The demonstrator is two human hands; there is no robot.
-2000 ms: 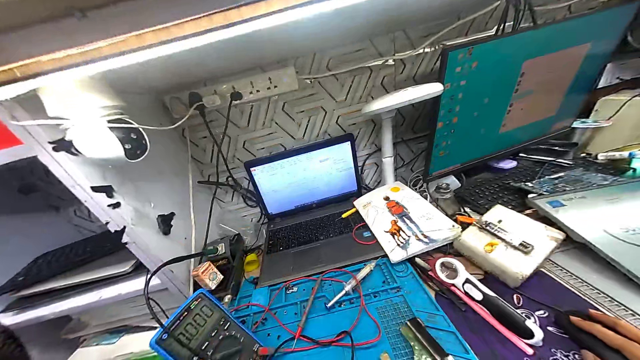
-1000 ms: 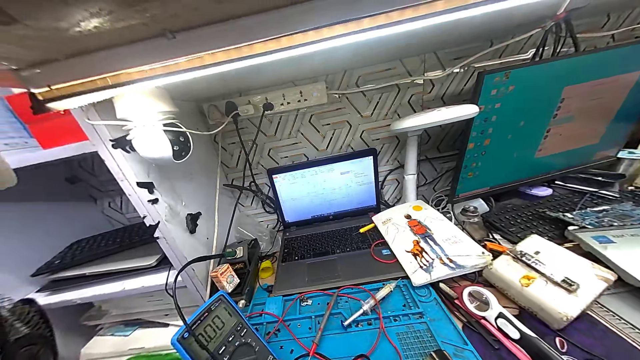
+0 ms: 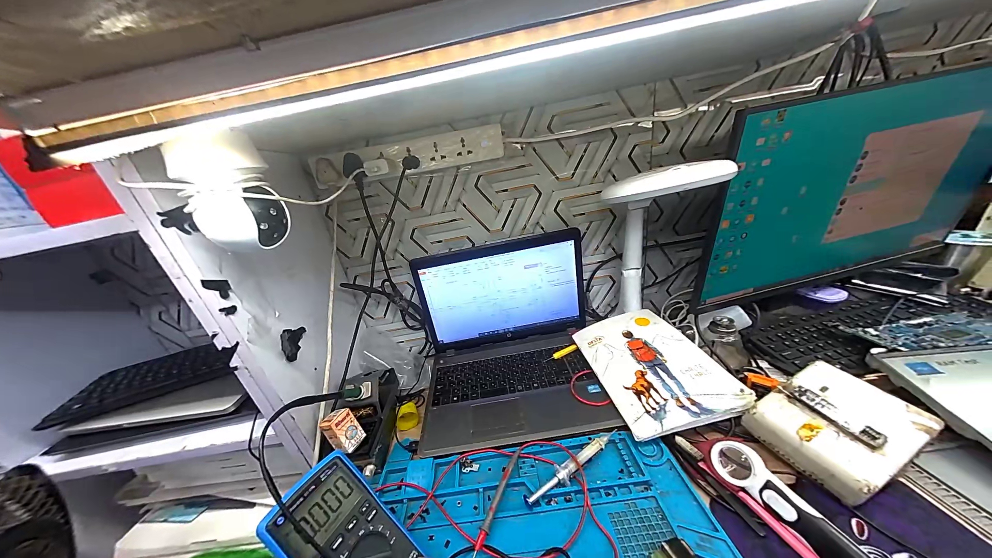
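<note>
Neither of my hands is in view. A blue digital multimeter (image 3: 341, 511) with a lit display lies at the bottom, beside a blue silicone repair mat (image 3: 659, 496). On the mat rest a test probe (image 3: 500, 496) with red and black leads and a syringe (image 3: 570, 469). Behind the mat stands an open laptop (image 3: 504, 291), its screen lit. A notebook (image 3: 659, 376) with an illustrated cover overlaps the laptop's right edge. To the right lies a magnifier with a black and white handle (image 3: 787, 496).
A desk lamp (image 3: 670, 180), a large monitor (image 3: 845, 186), a black keyboard (image 3: 806, 333), a circuit board (image 3: 930, 332) and a worn white box (image 3: 845, 434) stand at the right. Left are a shelf with a keyboard (image 3: 139, 384), a small carton (image 3: 342, 430) and a power strip (image 3: 457, 147).
A hand on a black object at the lower right, seen two seconds ago, is out of view. The view has swung so that the bench sits further right.
</note>
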